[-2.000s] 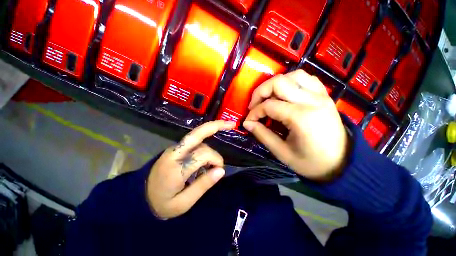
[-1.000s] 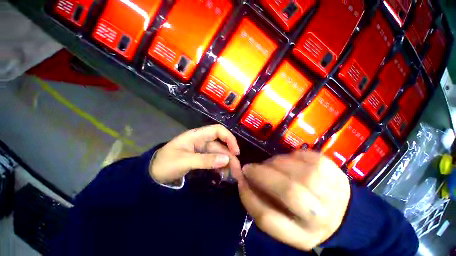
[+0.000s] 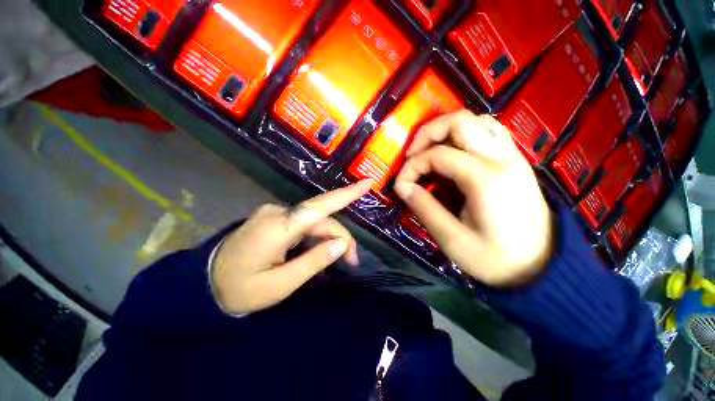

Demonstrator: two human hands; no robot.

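Observation:
A glossy red cover [image 3: 400,129] with white print lies in a pocket of the black tray [image 3: 294,162]. My left hand [image 3: 270,254] is at its lower edge, index fingertip on or just over the printed corner. A dark, finely lined sheet [image 3: 392,279] shows beside my left hand's lower fingers, which seem to hold it; the grip is hidden. My right hand [image 3: 490,200] is over the cover's lower right corner, thumb and index fingertips together or nearly so. Any small part between them is too small to tell. My right hand hides that corner.
More red covers [image 3: 345,66] with small dark oblongs fill the tray's other pockets, left and right. Crumpled clear bags [image 3: 647,258], a white rounded object [image 3: 682,248] and a yellow and blue fan [image 3: 702,309] are at the right. Floor with a yellow line [image 3: 117,168] shows at the left.
Both hands came together low in front of my body a second ago; now they are apart and up at the cover. My left index finger has straightened onto it. The camera view has shifted.

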